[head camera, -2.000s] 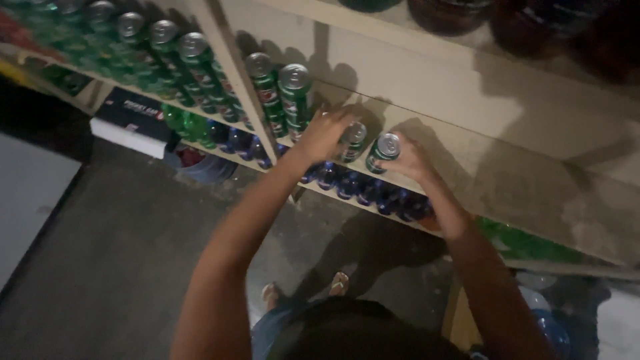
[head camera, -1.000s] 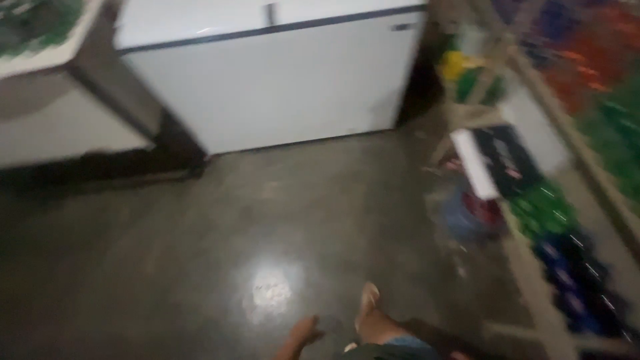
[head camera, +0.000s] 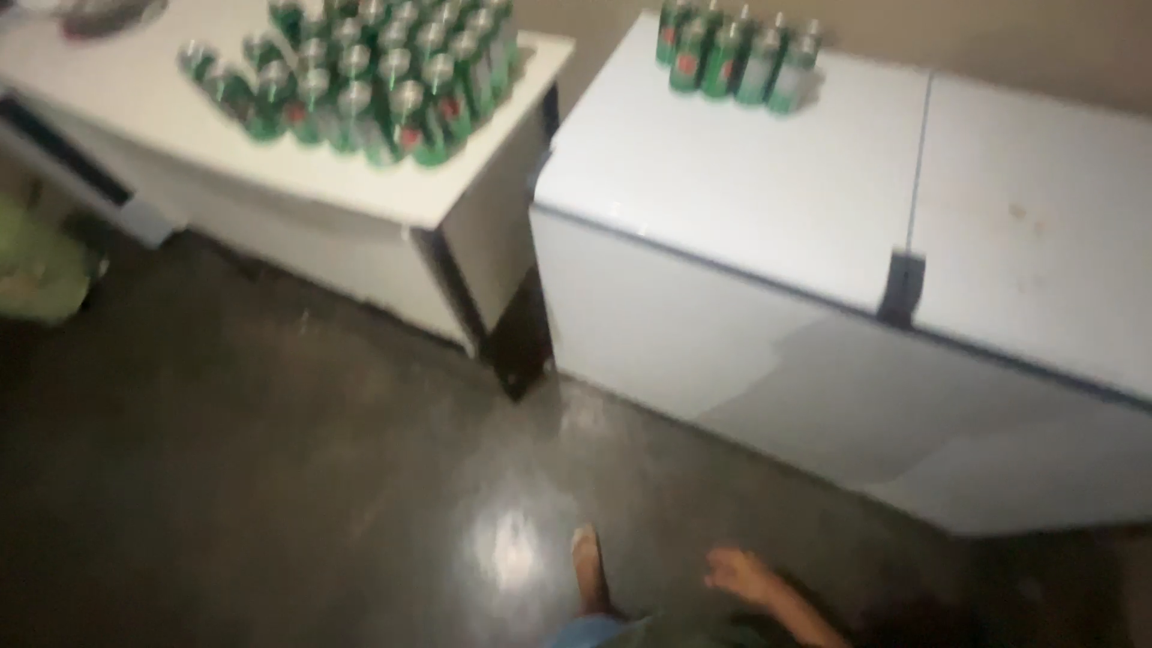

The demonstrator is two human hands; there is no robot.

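Note:
My right hand [head camera: 742, 576] hangs low near the bottom edge of the head view, over the floor in front of the chest freezer, with nothing in it and its fingers loosely bent. My left hand is out of view. Many green drink cans [head camera: 355, 112] stand in close rows on a pale table [head camera: 396, 202] at the upper left. A smaller group of green cans [head camera: 720, 67] stands at the back of the white chest freezer's lid [head camera: 747, 180]. Blur hides the finer detail of the cans and hand.
The white front of the chest freezer [head camera: 648, 324] runs along the right, with a dark latch [head camera: 902, 286] at its lid edge. The table's dark leg [head camera: 454, 292] stands beside a narrow gap. A greenish bundle [head camera: 36, 265] lies at the far left. Smooth floor [head camera: 270, 468] stretches before both.
The view has swung from the shelf to the table and freezer. Two seconds ago both hands were at cans on the shelf; my left hand has since left the view.

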